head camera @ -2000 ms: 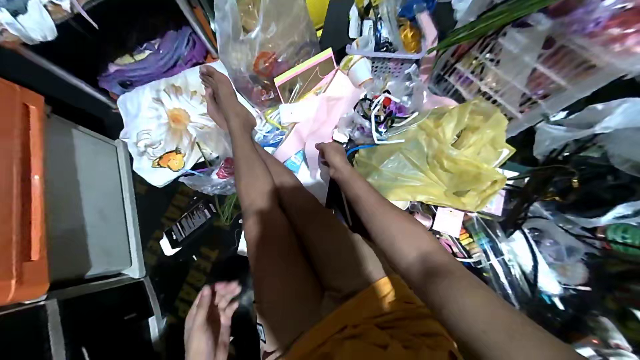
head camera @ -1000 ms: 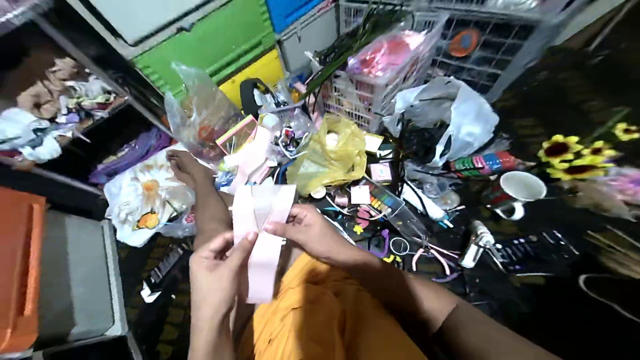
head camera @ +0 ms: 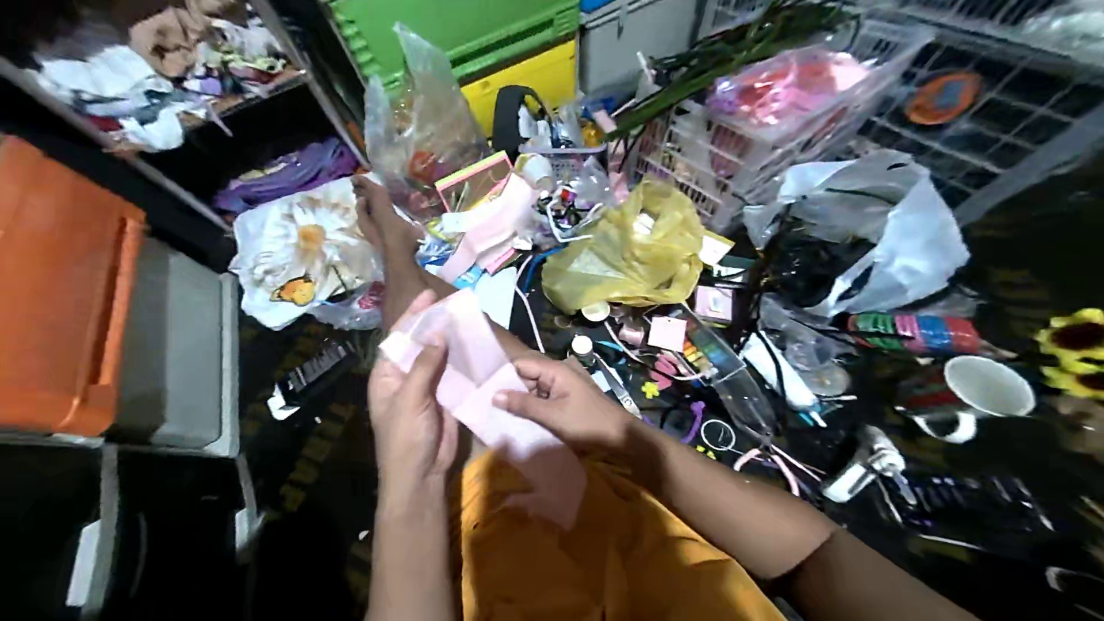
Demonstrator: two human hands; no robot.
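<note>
A pale pink strip, of paper or fabric [head camera: 479,362], is folded over on itself between my hands, above my lap. My left hand [head camera: 412,401] pinches its upper left part, with the thumb lying on top. The right hand [head camera: 565,401] grips the strip near its middle between thumb and fingers, and the lower part hangs down over the orange garment [head camera: 604,552]. Beyond my hands, more pink material [head camera: 500,220] lies beside a yellow plastic bag [head camera: 634,250].
Near my right forearm lie a hot glue gun or similar tool [head camera: 867,466], a white mug [head camera: 987,388] and a clear pencil case [head camera: 733,379]. An orange-lidded bin [head camera: 65,293] stands at left. White baskets [head camera: 690,155] and a shelf [head camera: 285,86] stand further back.
Two seconds ago my right hand was reaching to the pile and my left was apart. Both then held the pink strip, which has since turned from upright to slanting and folded. The view has shifted.
</note>
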